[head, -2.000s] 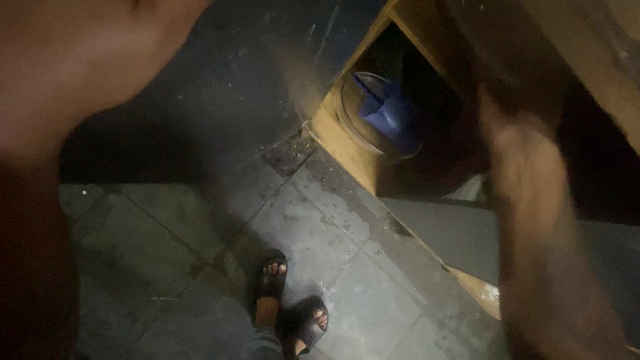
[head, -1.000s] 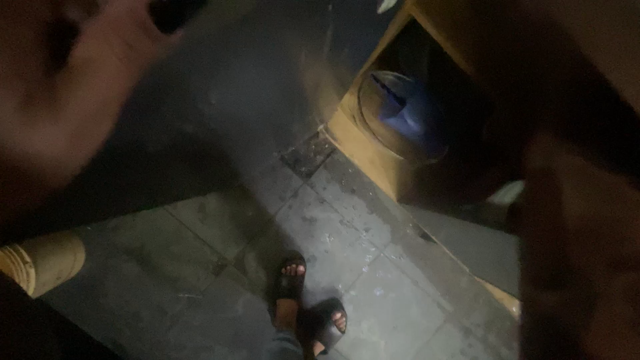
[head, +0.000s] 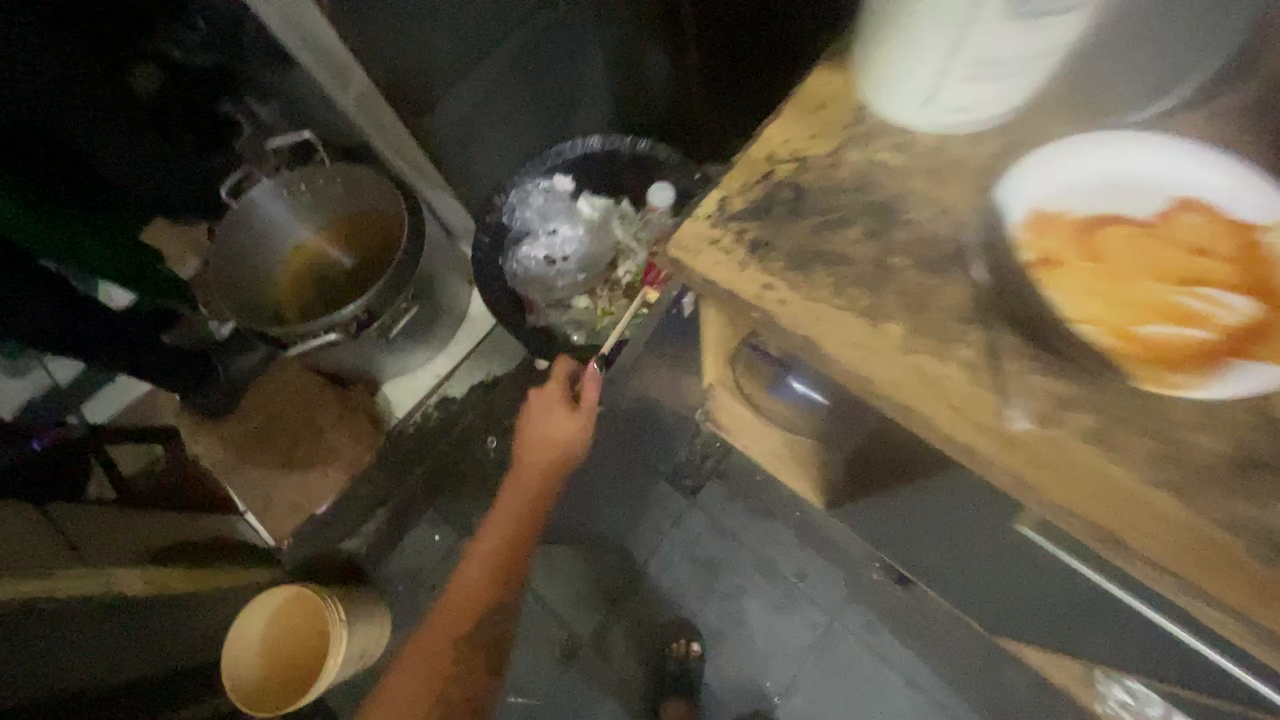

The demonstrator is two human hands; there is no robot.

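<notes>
My left hand (head: 555,415) reaches forward at the centre, its fingers closed on a thin pale stick (head: 622,328). The stick's far end lies over a round black bin (head: 493,290) of waste, close to something small and red. Clear crumpled plastic (head: 565,245), a white cap-like piece and food scraps lie in the bin. A dark item shows beside my thumb; what it is cannot be told. My right hand is out of view. A white plate (head: 1130,160) of orange food in sauce sits on the worn wooden counter (head: 880,290) to the right.
At left stands a large two-handled metal pot (head: 315,245) with brownish liquid. A cream bucket (head: 365,620) is on the lower left. A blurred white container (head: 960,70) stands at the counter's back. My sandalled foot (head: 682,665) is on the tiled floor.
The view has swung widely, bringing in the bin, pot and countertop. My left hand now extends over the floor with the stick. The forearm at the right is out of view.
</notes>
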